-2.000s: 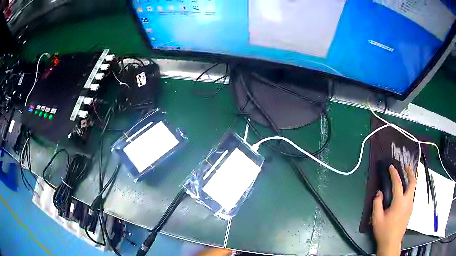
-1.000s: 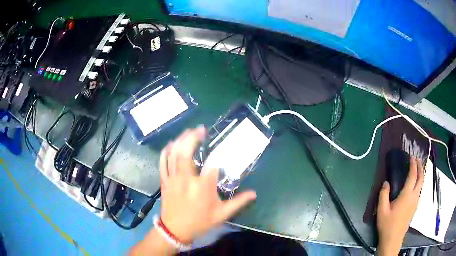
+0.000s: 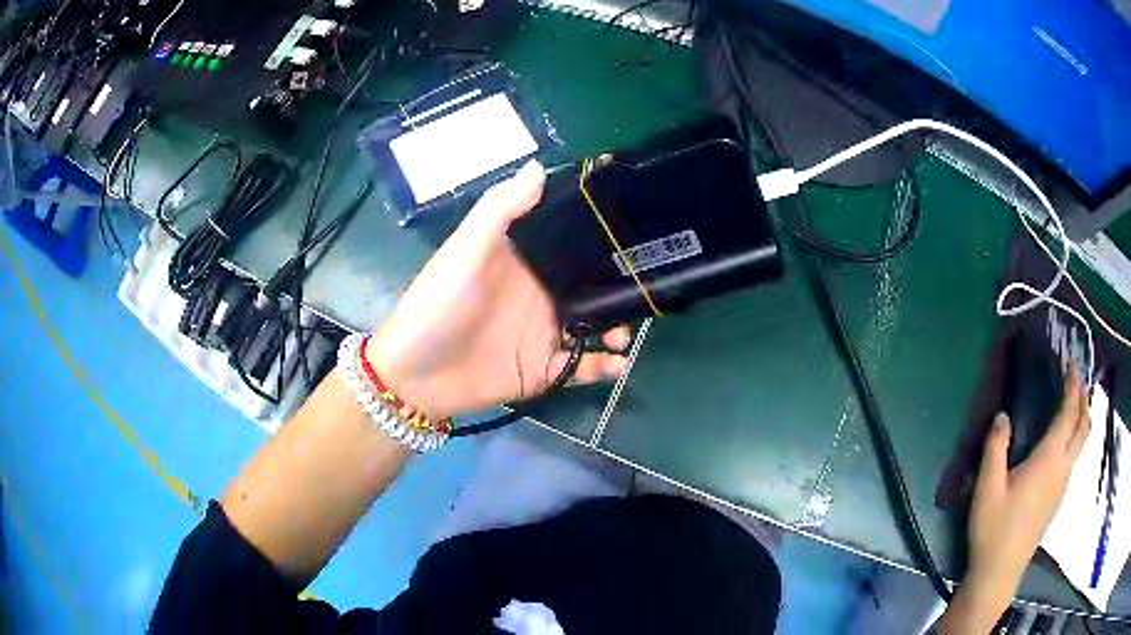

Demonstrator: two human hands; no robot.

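My left hand (image 3: 465, 316) holds a display unit (image 3: 695, 230) up off the bench, its black back with a printed label facing me. A yellow-orange band crosses the unit. The white USB cable (image 3: 893, 139) is plugged into its right end, and a black lead runs from its lower left under my wrist. The unit's screen is hidden. My right hand (image 3: 1027, 496) rests on the black mouse (image 3: 1032, 391). A second display unit (image 3: 465, 146) in a clear bag lies on the mat, its screen white.
The test control box (image 3: 236, 75) is at the upper left, with coiled black cables (image 3: 230, 230) below it. The monitor (image 3: 1054, 75) is at the upper right. A thick black cable (image 3: 856, 385) crosses the green mat. Paper (image 3: 1091, 521) with a blue pen (image 3: 1104, 546) lies at the right.
My left hand came into view over the right-hand unit, took hold of it, lifted it and turned its back towards me. The view has shifted, and my right hand stays at the mouse.
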